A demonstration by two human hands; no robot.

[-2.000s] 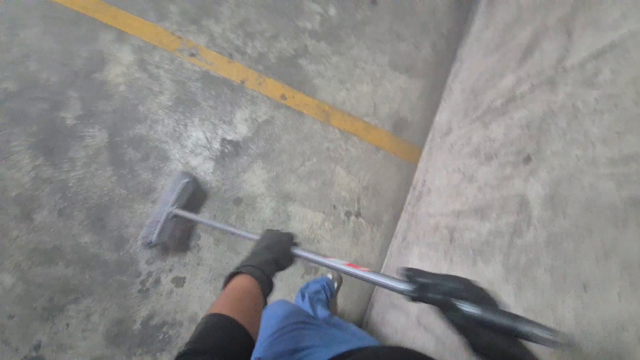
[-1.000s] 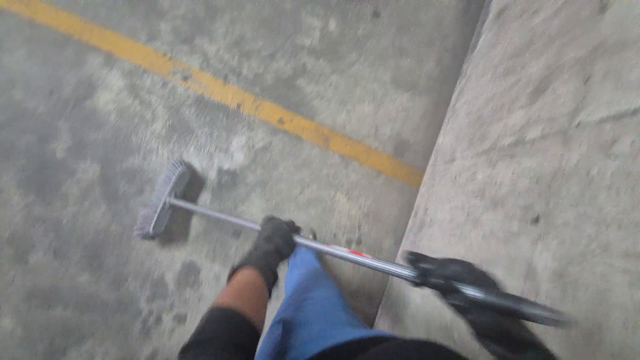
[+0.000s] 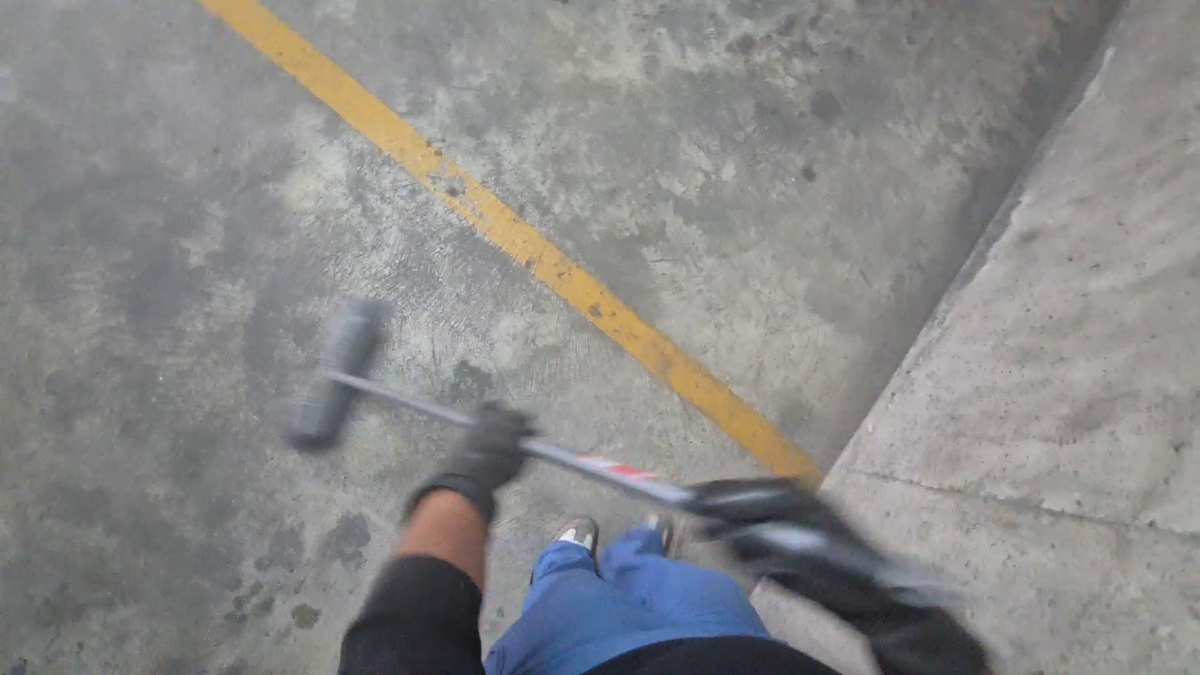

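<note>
A push broom with a grey head point(image 3: 337, 375) is at the left, blurred, over the concrete floor; whether its bristles touch the floor I cannot tell. Its metal handle point(image 3: 600, 471), with a red and white mark, slants down to the right. My left hand point(image 3: 495, 445), in a dark glove, grips the handle not far from the head. Further up the handle, my right hand point(image 3: 764, 511) is closed around it, also in a dark glove and blurred by motion. The top end of the handle runs past the right wrist.
A yellow painted line point(image 3: 562, 272) crosses the stained concrete floor point(image 3: 141, 234) diagonally. On the right rises a concrete wall point(image 3: 1050, 375), meeting the floor along a slanting edge. My shoes point(image 3: 579, 532) stand close to the wall's lower end.
Both hands keep their hold on the broom. Both shoes now show, side by side below the handle. The view has turned, so the yellow line runs more steeply.
</note>
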